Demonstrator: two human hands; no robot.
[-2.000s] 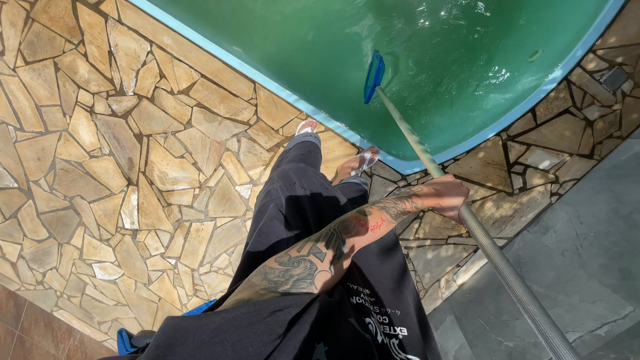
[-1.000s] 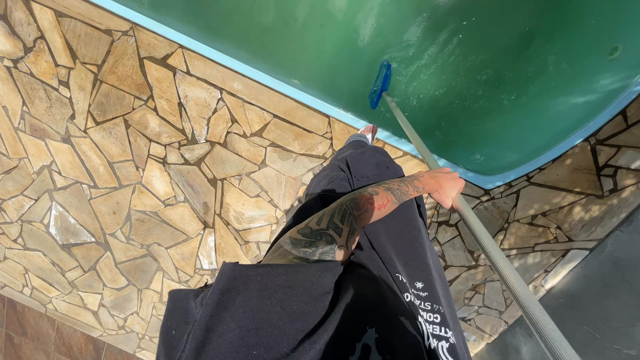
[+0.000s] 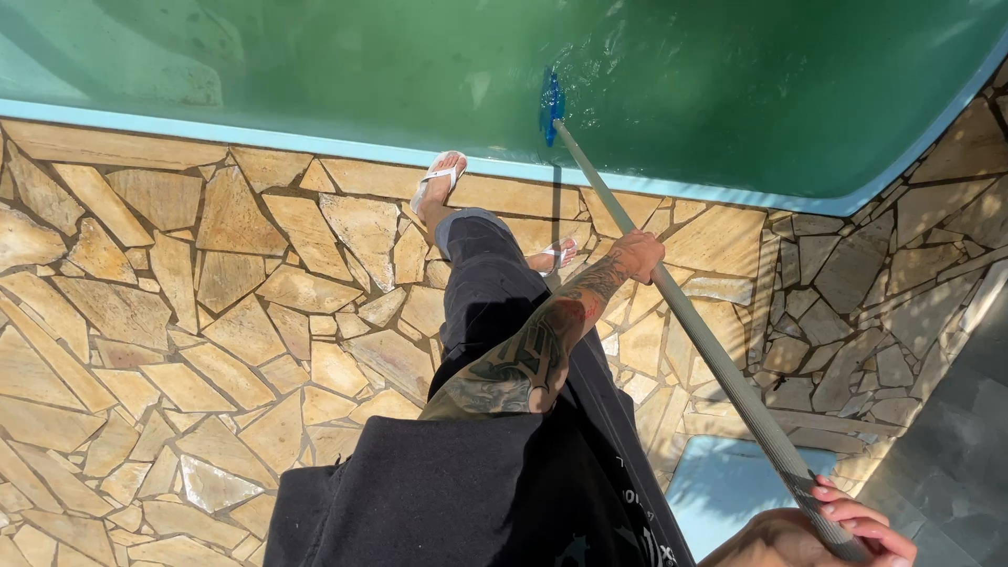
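A long ribbed pole [image 3: 732, 378] runs from the lower right up to a blue pool-cleaning head [image 3: 552, 106], which sits at the water surface near the pool's edge. My left hand [image 3: 639, 256], at the end of the tattooed arm, is closed round the middle of the pole. Lower right, my right hand [image 3: 854, 524] holds the pole near its lower end, with some fingers over it. Greenish water [image 3: 378, 71] fills the pool and hides what lies deep below the head.
The light blue pool rim [image 3: 315, 146] crosses just ahead of my feet in white flip-flops [image 3: 438, 175]. Irregular stone paving [image 3: 236, 315] surrounds it. A light blue panel [image 3: 732, 480] lies under the pole at lower right, beside a grey floor [image 3: 953, 441].
My right hand has come into view on the lower pole. One foot now stands forward at the pool rim. The view has shifted along the pool.
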